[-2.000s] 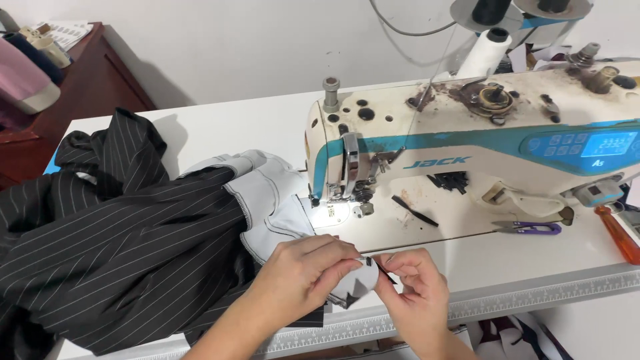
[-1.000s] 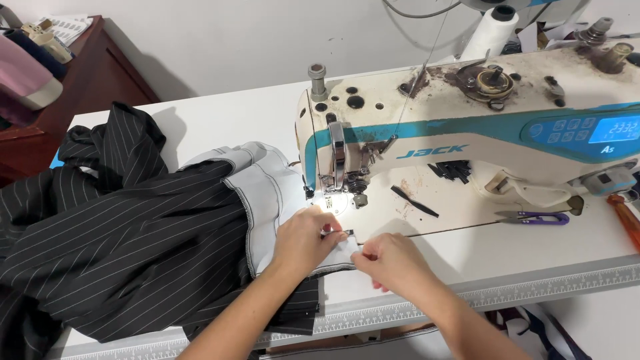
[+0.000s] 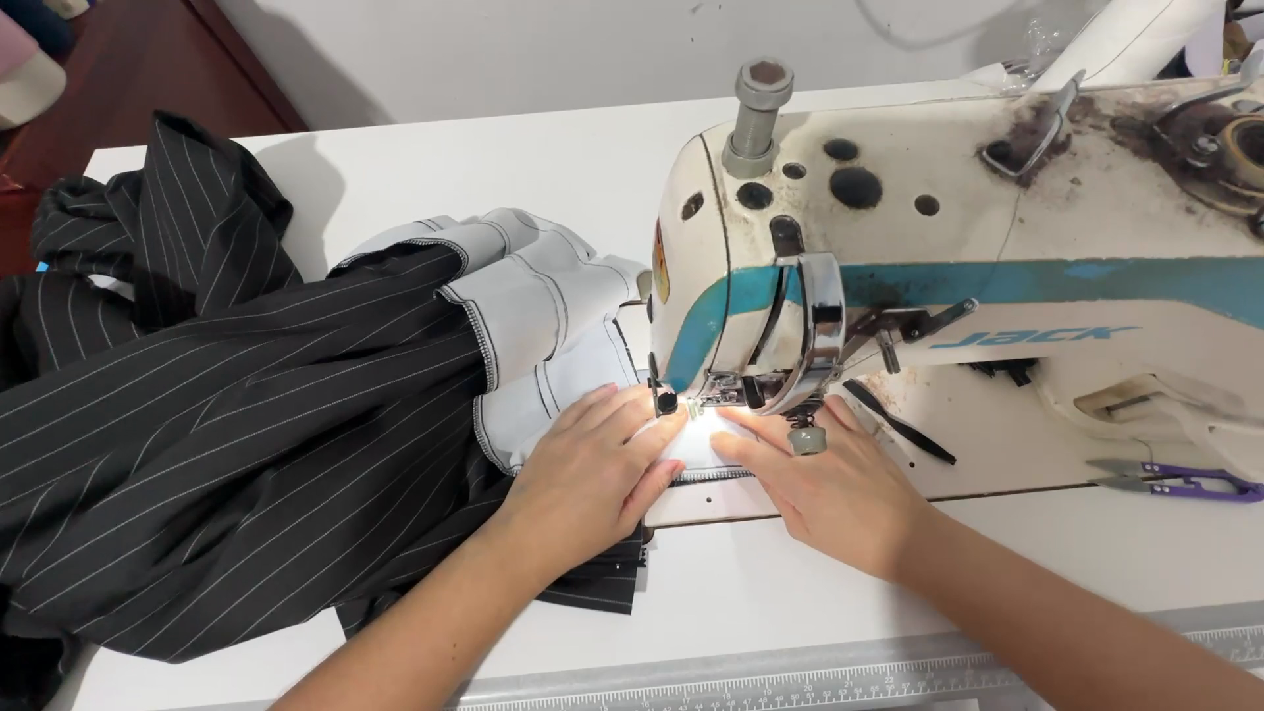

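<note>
A black pinstriped garment (image 3: 326,425) lies bunched on the left, with a light grey fabric band (image 3: 538,306) along its right edge. The band's end lies flat beneath the needle area of a Jack sewing machine (image 3: 948,217), under its lamp. My left hand (image 3: 583,474) presses on the band left of the presser foot, its fingertips close to the foot. My right hand (image 3: 839,484) rests with its fingers on the fabric just right of the needle area, partly behind the machine's thread parts. The foot and needle are mostly hidden.
A black fabric strip (image 3: 901,423) lies on the machine bed. Purple-handled thread snips (image 3: 1175,481) lie at the right. A measuring scale (image 3: 849,683) runs along the table's front edge. A white thread cone (image 3: 1136,44) stands behind the machine; dark red furniture (image 3: 138,109) is at the upper left.
Both hands have moved from the front edge of the bed up to the needle area. The band's end, earlier held up between my fingers, now lies flat under the lamp. The view is closer.
</note>
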